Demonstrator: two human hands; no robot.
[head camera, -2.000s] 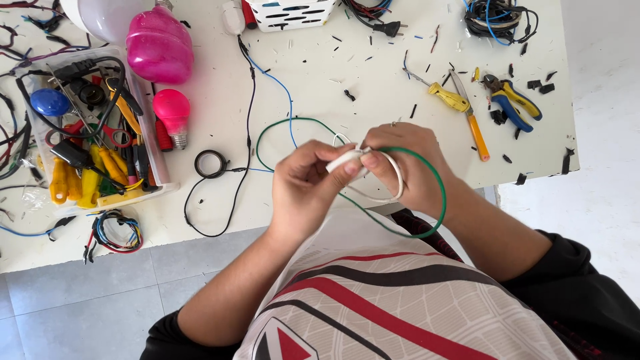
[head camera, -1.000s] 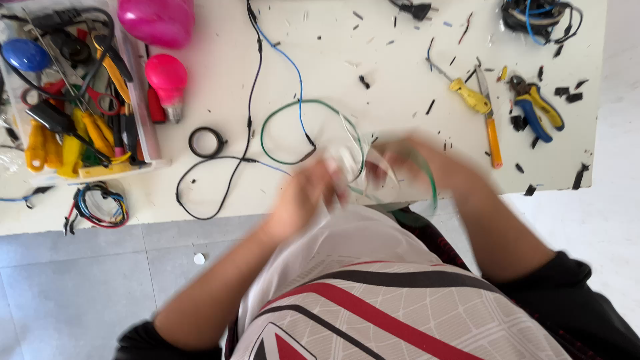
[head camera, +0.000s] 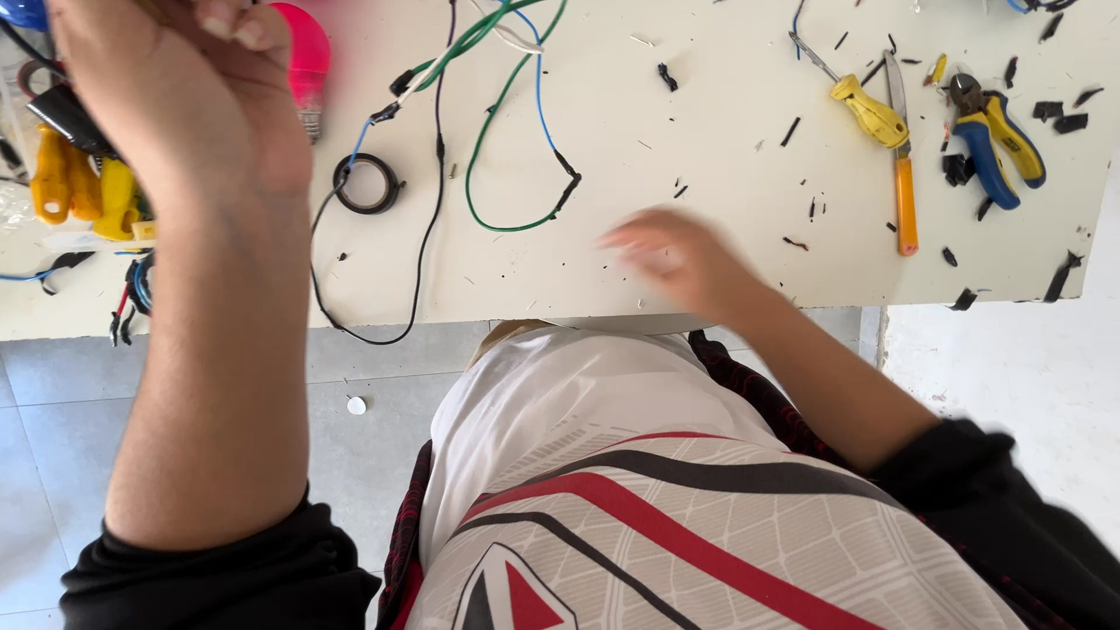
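My left hand (head camera: 206, 96) is raised at the upper left, over the box of tools and beside a pink bulb (head camera: 302, 61); its fingers are partly cut off by the frame, and what it holds cannot be told. Blurred, my right hand (head camera: 687, 262) hovers above the table's front edge with its fingers apart and nothing in them. Between the hands, a green wire (head camera: 472, 188) with taped joints loops on the table. Joined to it are a blue wire (head camera: 540, 96) and a white wire (head camera: 512, 37). A black wire (head camera: 424, 262) runs past a roll of black tape (head camera: 391, 201).
A yellow-handled screwdriver (head camera: 866, 112), a knife with an orange handle (head camera: 906, 206) and blue-and-yellow cutting pliers (head camera: 989, 144) lie at the right. Scraps of black tape are scattered around them. At the left, yellow-handled tools (head camera: 52, 175) stick out of a box.
My hands have parted: the left has moved up and left over the tool box, the right has let go of the white and green wires. Those wires now lie on the table.
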